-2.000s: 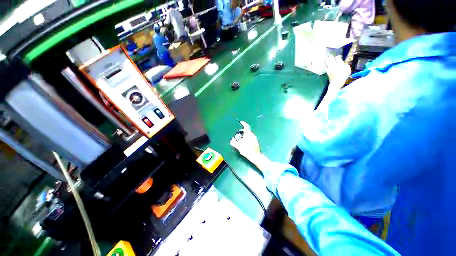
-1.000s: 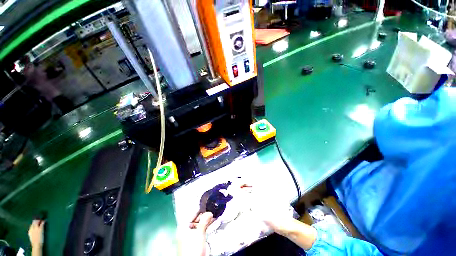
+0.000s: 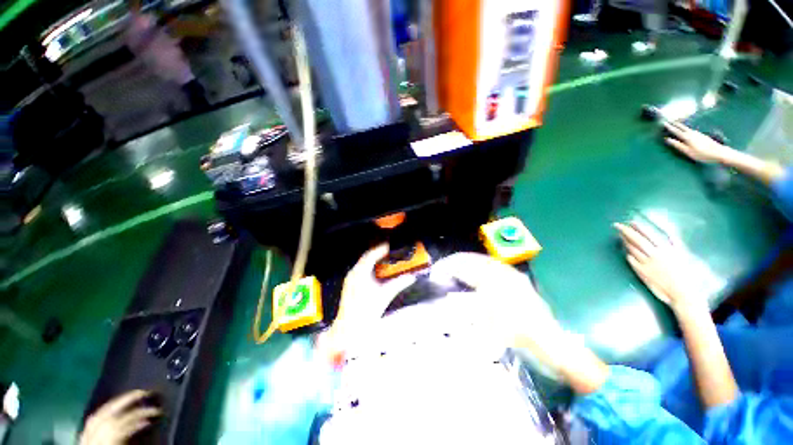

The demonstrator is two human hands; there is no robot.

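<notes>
My left hand (image 3: 361, 291) and my right hand (image 3: 491, 282) are at the front of the press, on either side of the orange nest (image 3: 403, 261). Both are blurred and washed out by glare. A dark shape (image 3: 417, 294) shows between them; I cannot tell whether it is a round black part or the press base. Something dark also sits on the nest. The orange upper die (image 3: 390, 221) is above it. The white work sheet (image 3: 426, 374) lies in front, with small dark specks on it.
Green start buttons on yellow boxes stand left (image 3: 297, 302) and right (image 3: 510, 239). A tan hose (image 3: 309, 174) hangs before the press. The black tray (image 3: 165, 278) at left holds several round parts, with another person's hand (image 3: 122, 419) beside them. Another person's hands (image 3: 665, 265) are over the green bench at right.
My hands have moved from the white sheet up to the nest. The black part seen in my left hand is no longer clear. Other people's hands now show at the tray and right bench.
</notes>
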